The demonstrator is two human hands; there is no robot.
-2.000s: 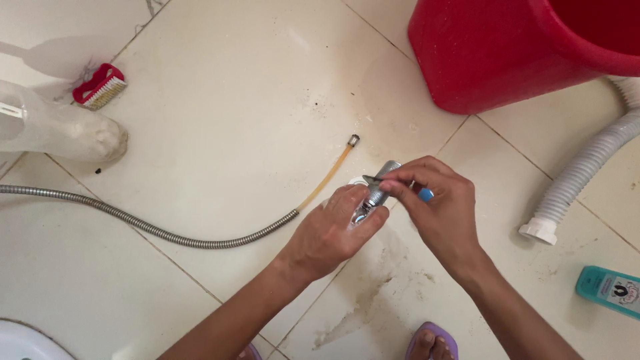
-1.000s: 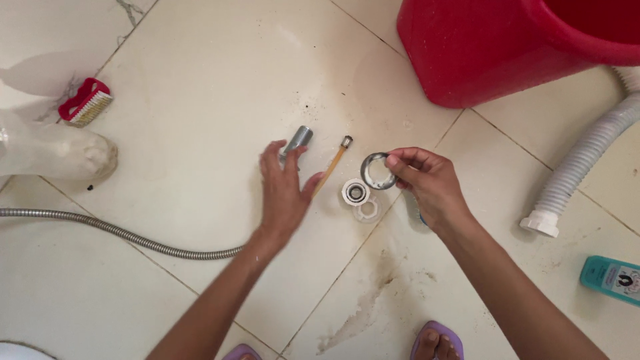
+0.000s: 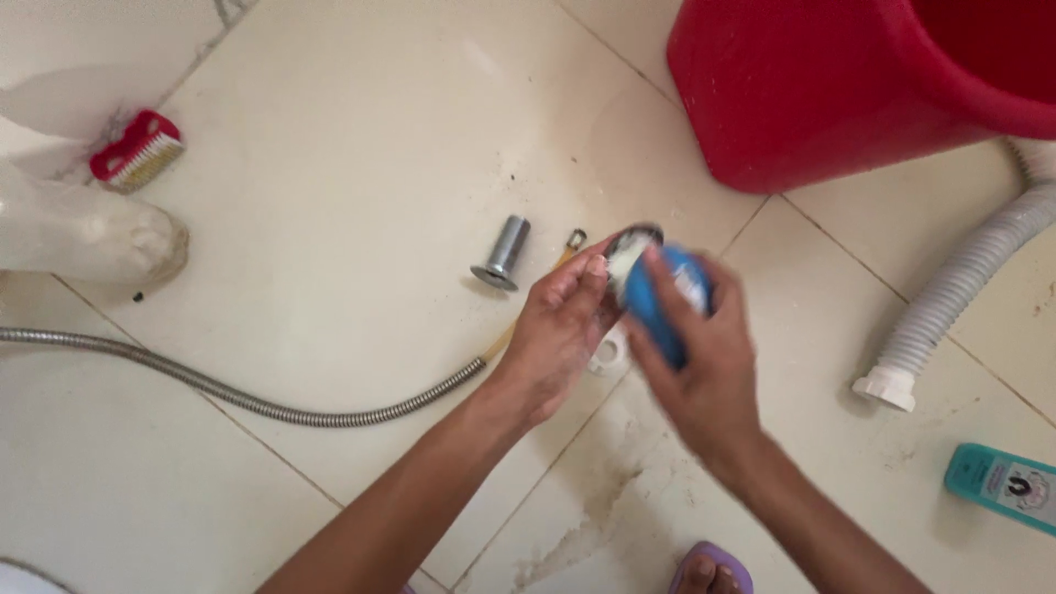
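My left hand [image 3: 561,330] holds a dark-rimmed metal ring [image 3: 639,235] up off the floor. My right hand [image 3: 701,346] grips a blue brush [image 3: 664,301] with pale bristles [image 3: 623,262], which touch the ring; the brush is blurred. Just left of my hands a chrome flanged tube [image 3: 505,252] rests on the tiles. A yellowish inner tube with a metal end fitting [image 3: 576,240] comes out of a flexible metal shower hose [image 3: 330,419] and passes behind my left hand. Partly hidden between my hands is a white plastic ring [image 3: 608,353].
A red plastic bucket [image 3: 792,91] stands at upper right. Beside it a grey corrugated drain hose [image 3: 949,289] ends in a white fitting. A teal bottle [image 3: 973,470] lies at lower right. At left are a red scrub brush [image 3: 136,153] and a whitish fixture [image 3: 91,231].
The chrome tube, by my left hand a second ago, now lies apart from it. The metal ring has passed from my right hand to my left, and my right hand has taken hold of the blue brush.
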